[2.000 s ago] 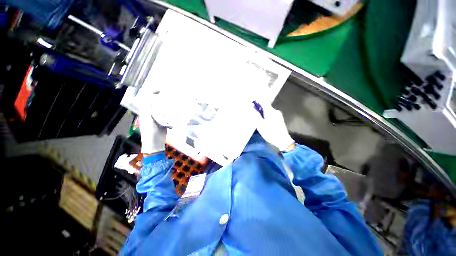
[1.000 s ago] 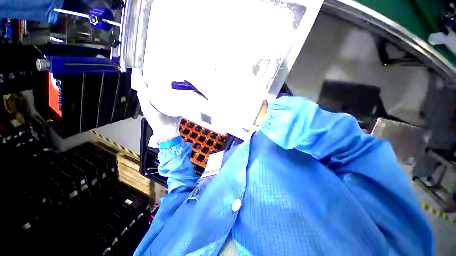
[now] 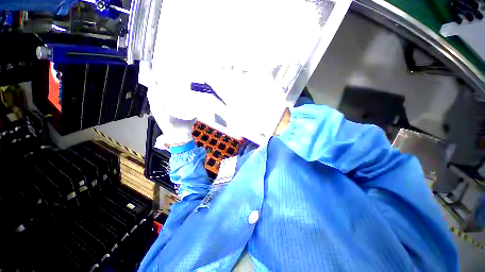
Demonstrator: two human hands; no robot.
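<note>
The framed stencil [image 3: 234, 37] is a large, glaring white sheet with a silver metal border, in front of my chest. My left hand [image 3: 173, 114], white-gloved, is at its lower left edge; glare hides its fingers. My right hand [image 3: 244, 106], also white-gloved, is nearly lost in the glare over the lower part of the sheet. The purple scraper [image 3: 201, 87] shows beside my right hand; its grip on it is washed out. The orange-red grid tray [image 3: 215, 143] with dark square holes lies below the stencil, partly hidden by it and my left sleeve.
Blue clamps and bars [image 3: 88, 54] hold the stencil's left side. Black racks [image 3: 69, 212] and a wooden pallet [image 3: 137, 178] stand at left. A black bin [image 3: 157, 159] with wires is beside the grid tray. The metal-edged green bench [image 3: 420, 16] curves along the upper right.
Since two seconds ago, my right hand and the purple scraper have moved left across the sheet. The view has shifted so the stencil sits higher. In the last second the scraper moved slightly.
</note>
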